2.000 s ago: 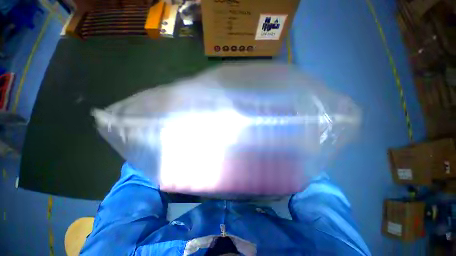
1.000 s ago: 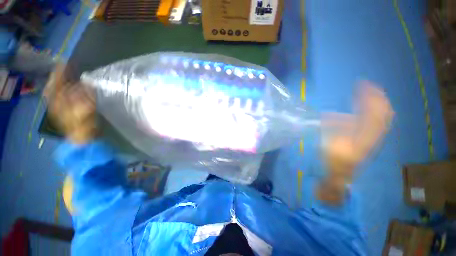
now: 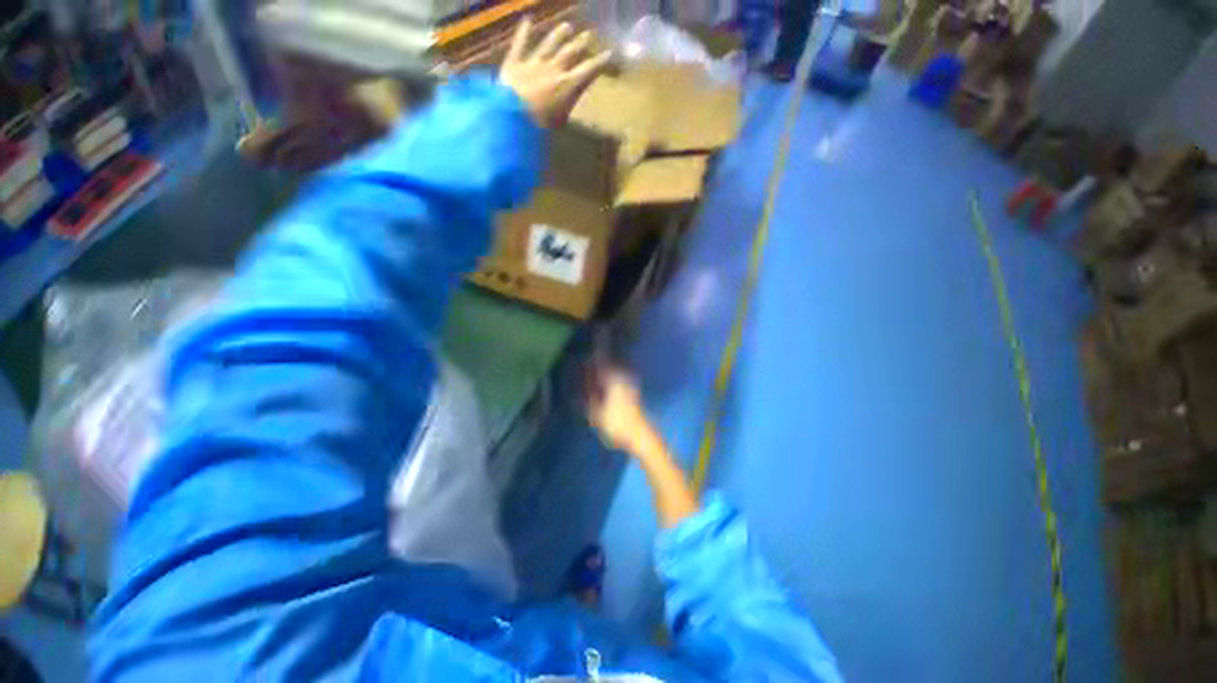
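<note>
A brown shipping carton (image 3: pixel 514 274) with raised open flaps and a white label stands on the green table (image 3: pixel 514 354). My left hand (image 3: pixel 550 74) is over the carton's far side with fingers spread; whether it touches the carton is unclear. My right hand (image 3: pixel 617 407) is blurred, low beside the table's right edge, and its grip cannot be made out. A clear crinkly liner bag (image 3: pixel 94 327) lies at the left with pinkish retail boxes (image 3: pixel 118 434) inside, largely hidden behind my left sleeve.
Blue floor (image 3: pixel 868 400) with yellow lines runs along the right. Stacked brown cartons (image 3: pixel 1154 440) stand at the far right. A round stool (image 3: pixel 19 534) is at the lower left. Shelves with red and white items (image 3: pixel 107 194) are at the upper left.
My hands have left the bagged stack, which now lies at the left. The view has turned right. My left arm has reached out to the carton, and my right hand has moved down beside the table.
</note>
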